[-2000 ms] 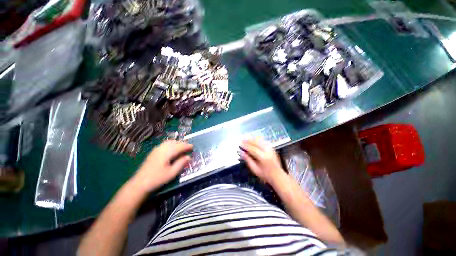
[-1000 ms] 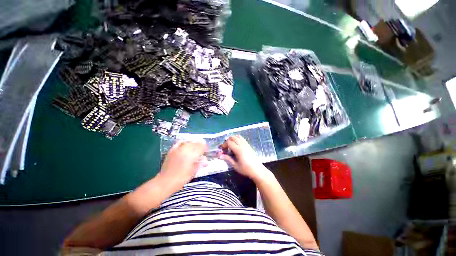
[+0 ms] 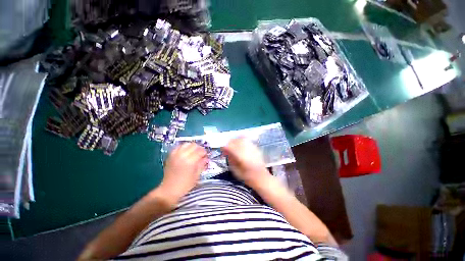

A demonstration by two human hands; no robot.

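A pale, glossy sheet with a fine grid (image 3: 275, 145) lies at the bench's front edge before me. My left hand (image 3: 186, 162) is over its left part, fingers bent, fingertips near a small piece I cannot make out. My right hand (image 3: 243, 159) is blurred, over the sheet's middle, fingers bent close to my left fingertips. Whether either hand holds anything is hidden by the fingers and blur. A heap of small dark circuit boards (image 3: 137, 76) with gold and silver dots lies behind and left. A few loose boards (image 3: 176, 122) lie just behind the sheet.
A clear tray heaped with dark pieces (image 3: 311, 71) stands right of the sheet. Long pale sheets (image 3: 20, 127) lie at far left. Stacked dark boards (image 3: 143, 11) stand behind the heap. A red plastic stool (image 3: 357, 155) and a brown cardboard box (image 3: 324, 188) are below the bench at right.
My hands were apart at the sheet's two sides and have come together over its left and middle part. A small pale piece now shows at the sheet's back edge. The view has shifted.
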